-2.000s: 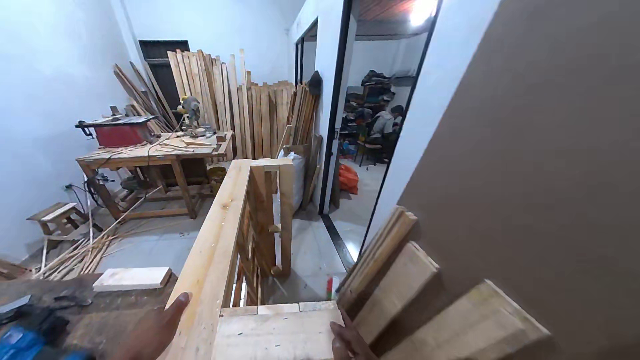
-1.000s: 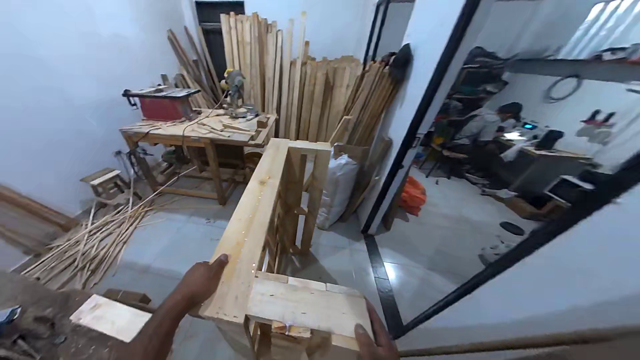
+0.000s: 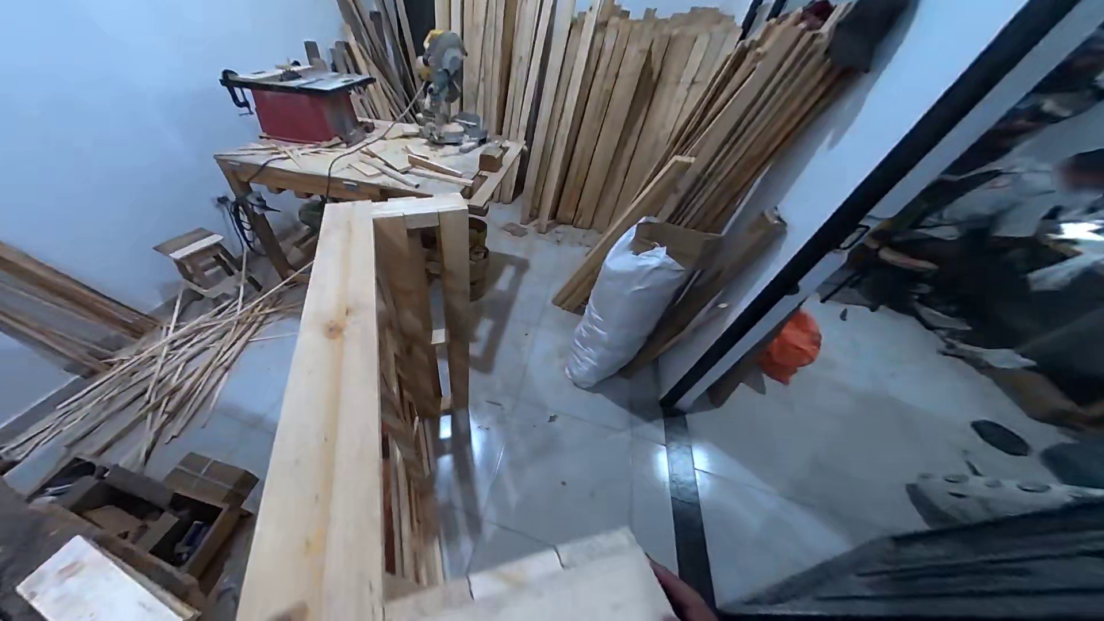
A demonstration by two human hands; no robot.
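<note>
A long pale wooden frame (image 3: 323, 371) with slatted sides runs away from me, left of the middle of the view. At its near end, a crosspiece of joined boards (image 3: 552, 582) lies along the bottom edge. Part of my right hand (image 3: 681, 595) shows at the right end of this crosspiece, its fingers against the wood; the rest is out of the picture. My left hand is out of view.
Beyond stands a workbench (image 3: 345, 172) with a red table saw (image 3: 302, 108) and a miter saw (image 3: 442, 86). Planks (image 3: 604, 121) lean on the wall beside a white sack (image 3: 625, 302). Thin wood strips (image 3: 172, 371), a stool (image 3: 197, 250) and a box of offcuts (image 3: 138, 517) are at left; a doorway is at right.
My left hand, earlier on the frame's left side near its close end, has left the view. My right hand stays at the right end of the crosspiece. The view has tilted downward.
</note>
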